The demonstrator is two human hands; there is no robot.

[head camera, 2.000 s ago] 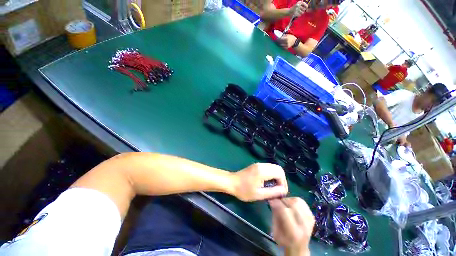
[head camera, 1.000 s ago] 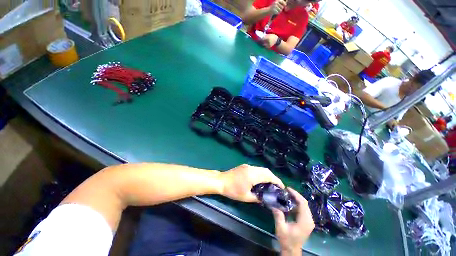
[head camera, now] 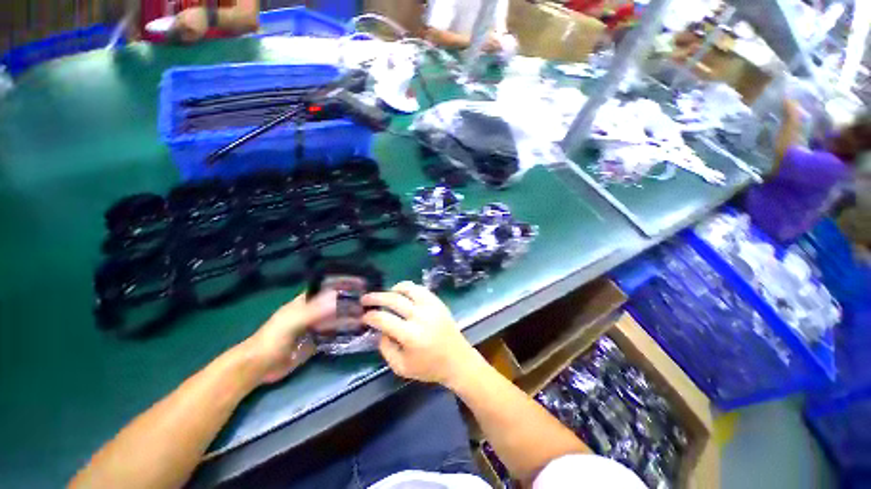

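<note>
A black plastic housing (head camera: pixel 336 304) is held between my two hands just above the bench's front edge, with some clear film under it. My left hand (head camera: pixel 291 332) grips its left side. My right hand (head camera: pixel 413 329) has its fingers on its right side. Rows of black housings (head camera: pixel 239 234) stand on the green bench beyond my hands. Several bagged housings (head camera: pixel 473 244) in shiny film lie to the right of the rows. The image is slightly blurred.
A blue plastic bin (head camera: pixel 263 143) holds black rods, with a hot glue gun (head camera: pixel 349 103) on it. A large clear bag (head camera: pixel 477 138) lies right of it. Below the bench are a carton of bagged housings (head camera: pixel 621 411) and a blue mesh crate (head camera: pixel 735 329). People are beyond.
The view has swung to the right, bringing the carton and crate into sight and losing the red wires. The housing in my hands is turned, and film now shows beneath it.
</note>
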